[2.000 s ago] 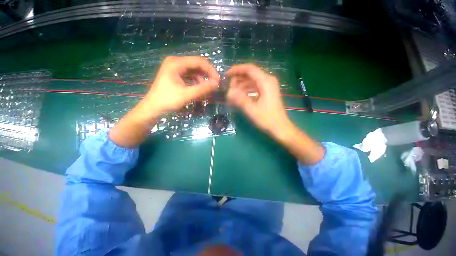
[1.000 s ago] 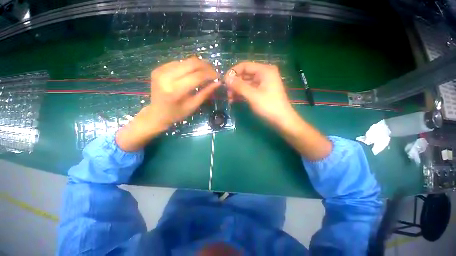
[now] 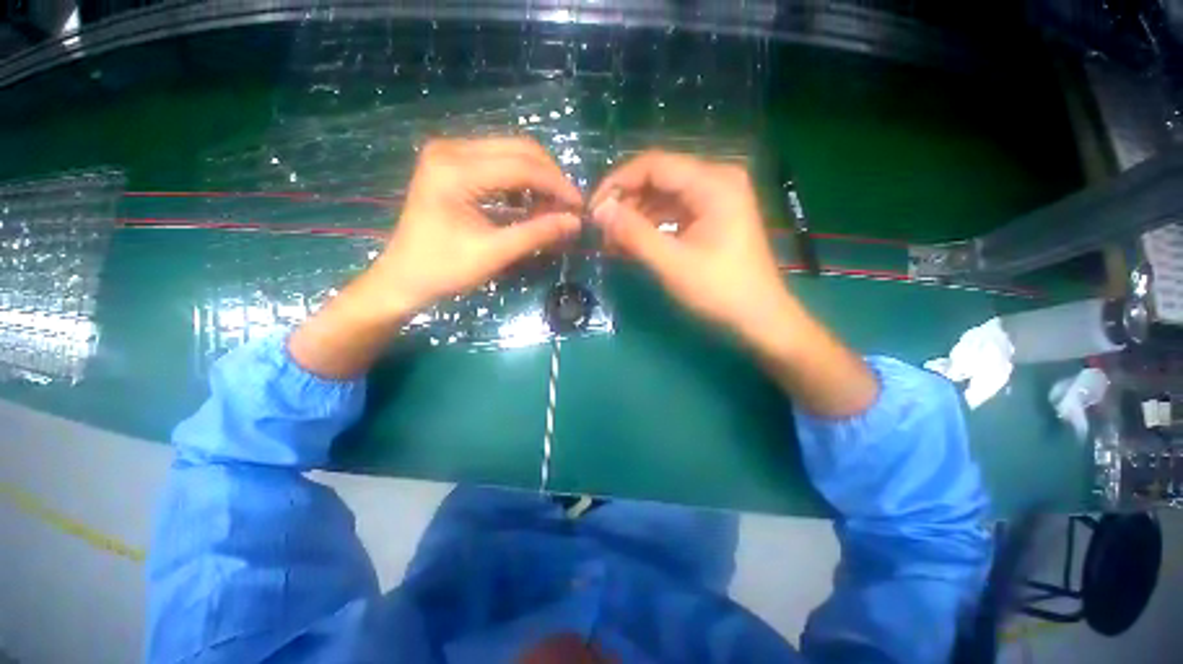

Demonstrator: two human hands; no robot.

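Note:
My left hand (image 3: 474, 221) and my right hand (image 3: 688, 234) are raised over the clear blister tray (image 3: 311, 285), with thumbs and index fingertips pinched and almost touching. Something tiny may be between the fingertips, but it is too small to make out. A round black unit (image 3: 570, 306) with a darker centre lies just below the hands, at the tray's near right corner. A small whitish bit (image 3: 669, 227) shows by my right hand's curled fingers.
A slim black pen-like tool (image 3: 794, 214) lies right of the hands. Stacked clear trays (image 3: 52, 279) are at the left. A crumpled white wipe (image 3: 982, 359) and a pale bottle (image 3: 1057, 330) lie at the right, near a metal rail (image 3: 1077, 234). A black round stool (image 3: 1121, 571) stands below.
My left hand has opened its curled fingers into a rounder pinch since one second ago. My right hand has shifted slightly right. The round black unit stays in place.

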